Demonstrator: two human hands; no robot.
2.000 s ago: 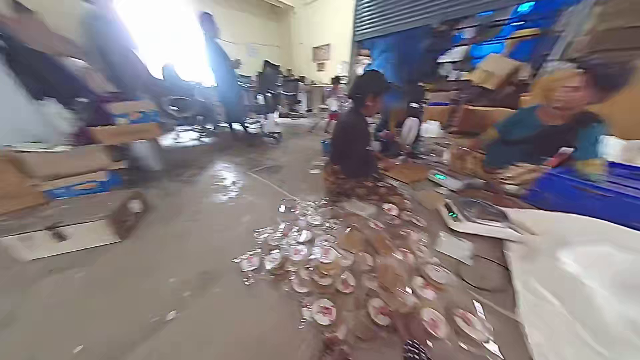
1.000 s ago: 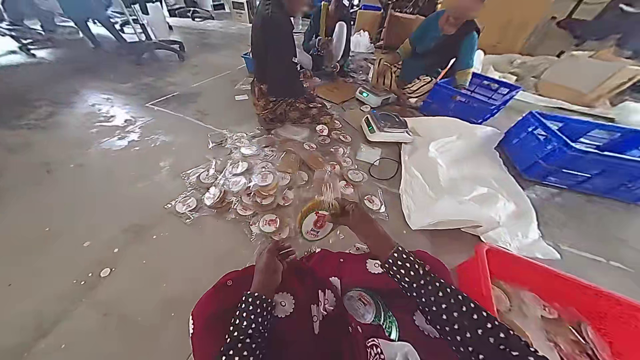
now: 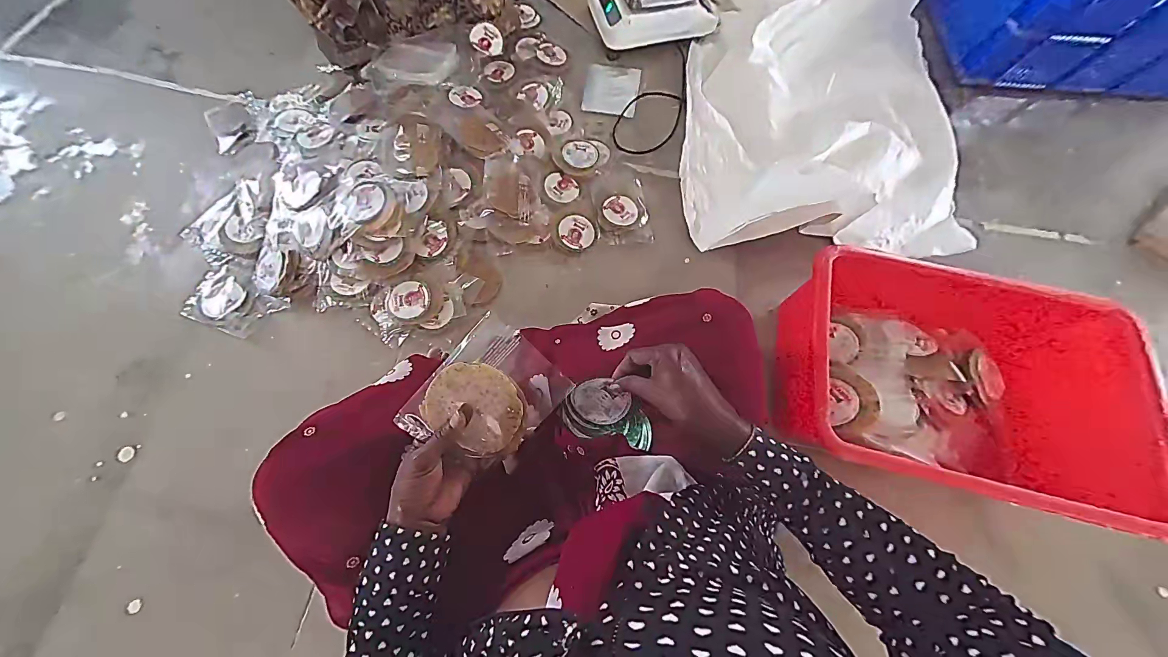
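Note:
My left hand (image 3: 431, 479) holds a clear plastic bag (image 3: 538, 360) with round, flat yellowish discs (image 3: 474, 406) in it, the thumb lying over them. The bag's open-looking end points up and right. On the dark red patterned cloth over my lap (image 3: 639, 328) rests a small pile of round silvery and green labels or lids (image 3: 598, 401). The fingertips of my right hand (image 3: 671, 388) touch the top one at its right edge; whether they grip it is hard to tell.
Many bagged discs with round printed labels (image 3: 401, 214) lie heaped on the floor ahead. A red plastic crate (image 3: 1004, 283) with more packets stands at my right. Beyond are a white sack (image 3: 812, 137), a digital scale (image 3: 652, 23), a black cable (image 3: 648, 123) and a blue crate (image 3: 1058, 46).
The view has tilted down to my lap. My right hand has left the labelled packet it held a second ago and is at the pile of labels. My left hand now holds a bag of discs.

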